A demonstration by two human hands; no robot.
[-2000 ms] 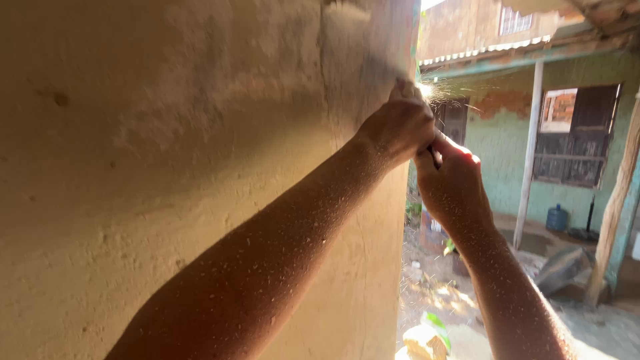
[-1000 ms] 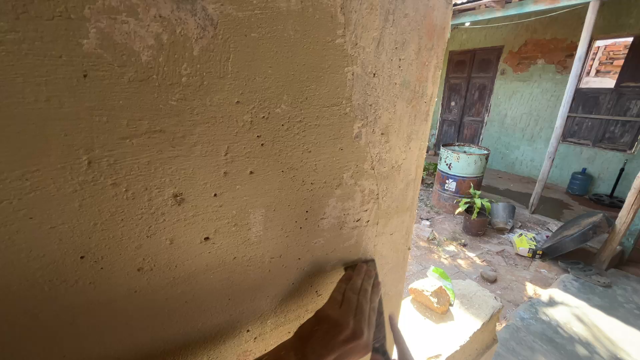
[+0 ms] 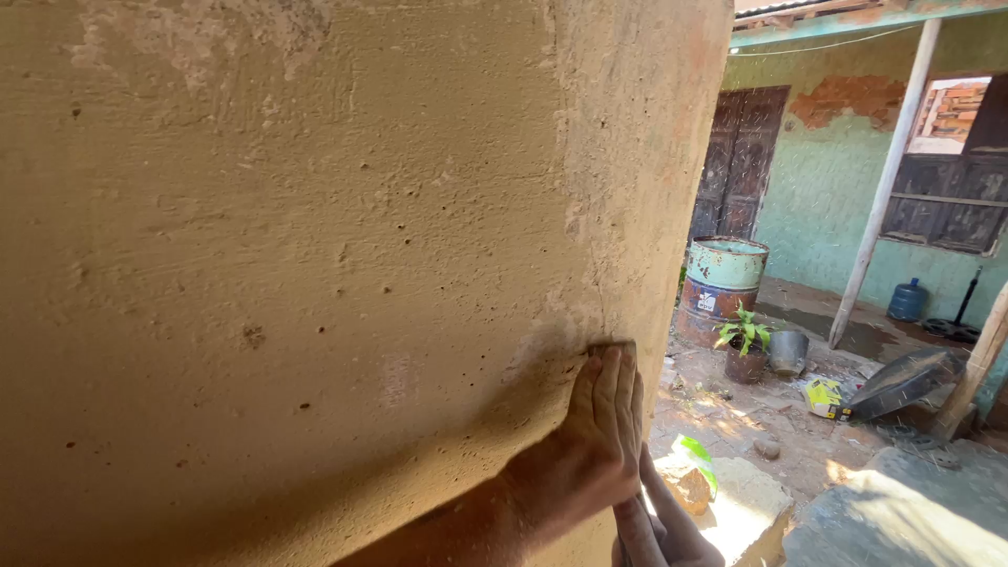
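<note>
A flat hand tool (image 3: pixel 613 346), probably a scraper, stands against the yellowish plastered wall (image 3: pixel 378 236), close to its right-hand corner. Its straight top edge shows just past the fingertips of my left hand (image 3: pixel 606 425), whose fingers lie side by side along the tool and press it to the plaster. Lower down, at the frame's bottom edge, my right hand (image 3: pixel 665 524) touches the heel of the left one and is closed around the tool's lower end, which is mostly hidden. Small pale flecks hang in the air right of the corner.
Beyond the corner lie a rock (image 3: pixel 689 484) with a green leaf and a pale stone block (image 3: pixel 748 504). Farther off stand a rusty drum (image 3: pixel 720 287), a potted plant (image 3: pixel 744 358), a bucket (image 3: pixel 788 351), a black basin (image 3: pixel 906 382), a leaning post (image 3: pixel 886 185) and a blue water jug (image 3: pixel 907 301).
Both hands, high at the wall's corner two seconds ago, are now lower on it. Since one second ago, the right hand has come more into view. The view has tilted.
</note>
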